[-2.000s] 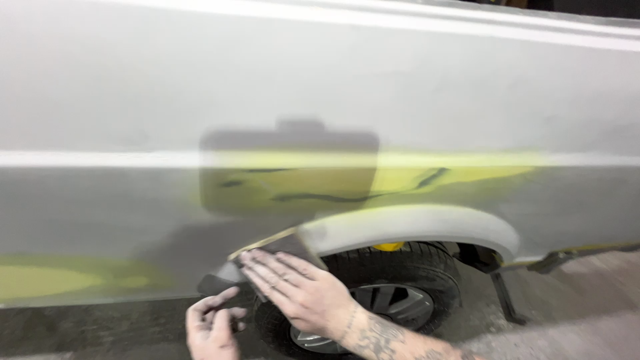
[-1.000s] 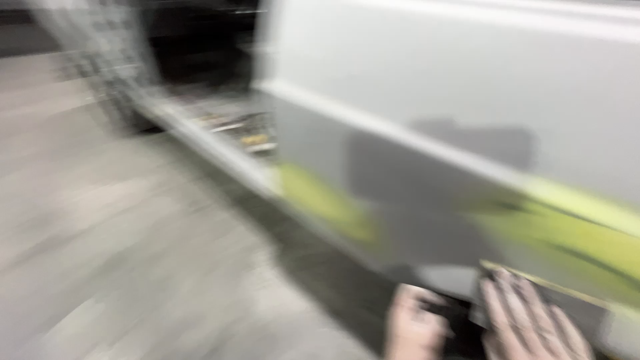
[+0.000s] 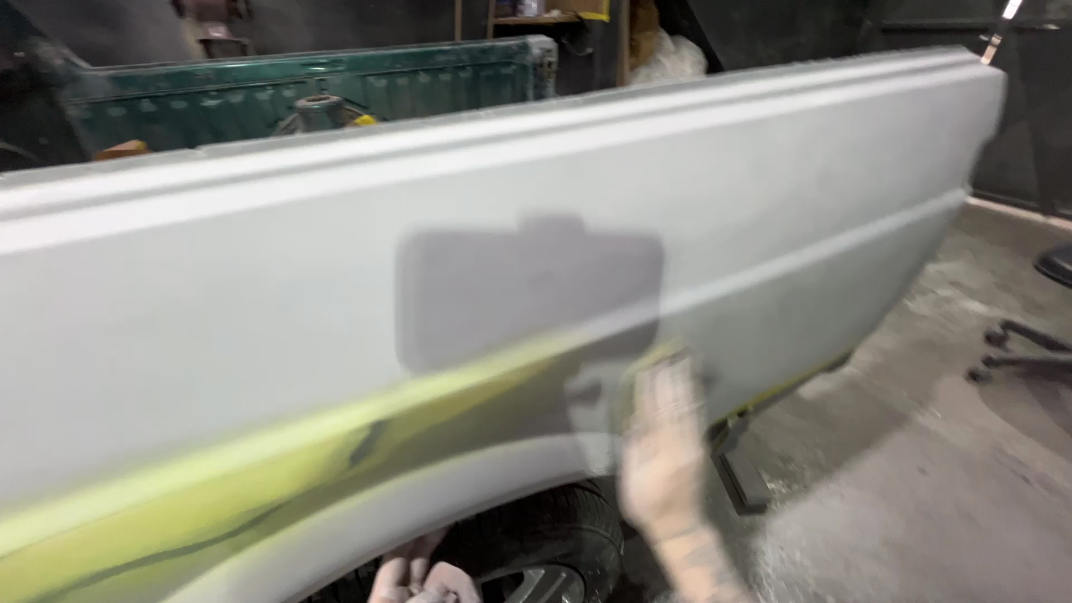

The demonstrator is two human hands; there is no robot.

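A pickup's grey-primed bed side panel (image 3: pixel 251 318) fills the head view, with a yellow-green filler patch (image 3: pixel 285 452) above the wheel arch (image 3: pixel 469 477). My right hand (image 3: pixel 666 427) is flat against the panel just behind the arch, blurred, pressing a thin yellow-edged sanding pad or sheet (image 3: pixel 636 377) that its fingers mostly cover. My left hand (image 3: pixel 423 578) is low at the bottom edge, by the tire (image 3: pixel 544 528) under the arch; its fingers are bent and partly cut off, and whether it holds anything cannot be told. A dark shadow lies on the panel between them.
Past the panel's top edge is the bed's green inner wall (image 3: pixel 402 88), with a strut tower-like metal part (image 3: pixel 318 109) before it. A dark support stand (image 3: pixel 741 477) is below the panel's rear. At right, a wheeled chair base (image 3: pixel 1022 352) rests on the dusty concrete floor (image 3: pixel 921 469).
The view has swung far right, from the panel's front end to its rear. My right hand, earlier in front of the wheel arch, is now behind it with the pad; my left hand is by the tire.
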